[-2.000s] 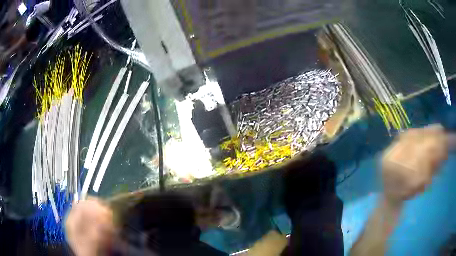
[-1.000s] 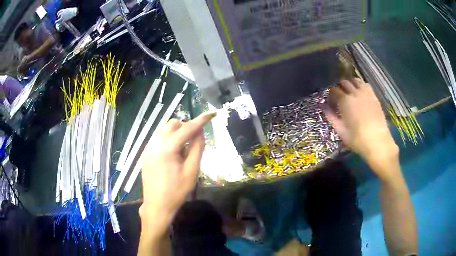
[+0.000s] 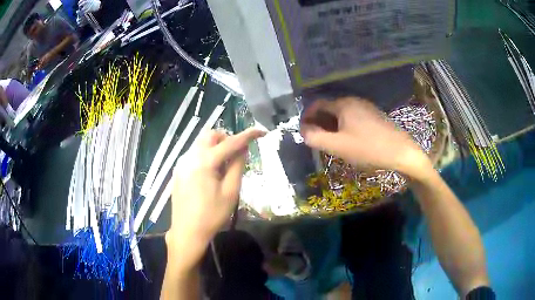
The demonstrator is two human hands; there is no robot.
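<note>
My left hand (image 3: pixel 202 184) is left of the machine's work point (image 3: pixel 291 130), its index fingertip close to it. A thin pale strip (image 3: pixel 217 258) shows below this hand; whether the fingers hold it is unclear. My right hand (image 3: pixel 358 135) is at the right side of the work point, palm down with curled fingers; anything in its fingertips is too small to tell. The machine head (image 3: pixel 252 53) stands above. The heap of small silver metal pieces (image 3: pixel 415 123) lies behind and right of my right hand, with yellow pieces (image 3: pixel 346 196) at its near edge.
White sleeved wires (image 3: pixel 105 170) with yellow and blue ends lie at left, with a few loose strips (image 3: pixel 176 137) beside them. Another wire bundle (image 3: pixel 460 99) lies right of the tray rim (image 3: pixel 449 146). A grey cable (image 3: pixel 182 53) curves behind. A person (image 3: pixel 53 41) is at far left.
Both hands have come up from the near edge over the bench. My right hand has since moved left from the silver heap to the work point. My left hand has stayed near it.
</note>
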